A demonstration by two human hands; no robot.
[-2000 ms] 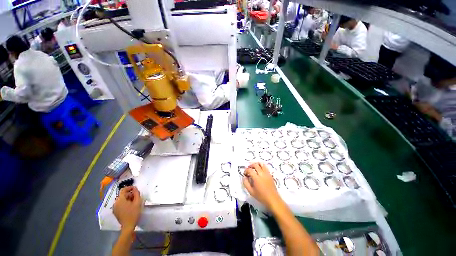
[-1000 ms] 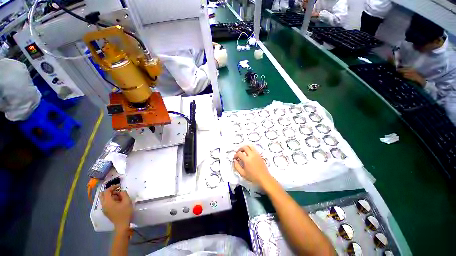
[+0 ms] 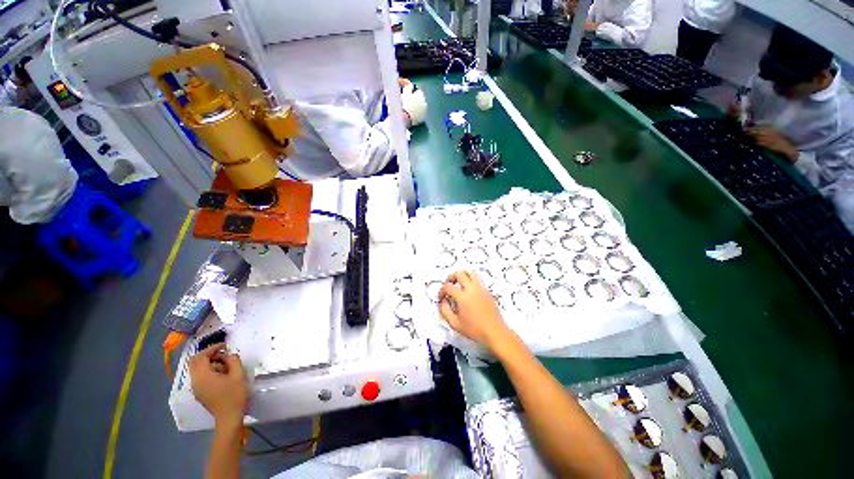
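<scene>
My left hand [image 3: 221, 384] is at the front left corner of the white press base [image 3: 286, 398], fingers curled, just below a small black block [image 3: 212, 339]. Whether it holds anything cannot be told. My right hand [image 3: 470, 309] rests at the left part of the white housing sheet [image 3: 599, 327], fingers bent down among rows of silver ring housings [image 3: 562, 296]. What lies under its fingertips is hidden. The gold press head [image 3: 234, 145] stands above the orange press fixture [image 3: 255, 213], which has black pads.
A module tray [image 3: 609, 421] with mirror-like display modules [image 3: 648, 431] is at the lower right. A black bar [image 3: 358, 257] and red emergency stop [image 3: 371, 391] are on the base, a handheld terminal [image 3: 192, 304] at its left. People in white sit behind and at the right.
The view has turned right and down since the earliest frame, showing more of the module tray. The orange fixture has shifted slightly left over the base since one second ago. Both hands stay in about the same places.
</scene>
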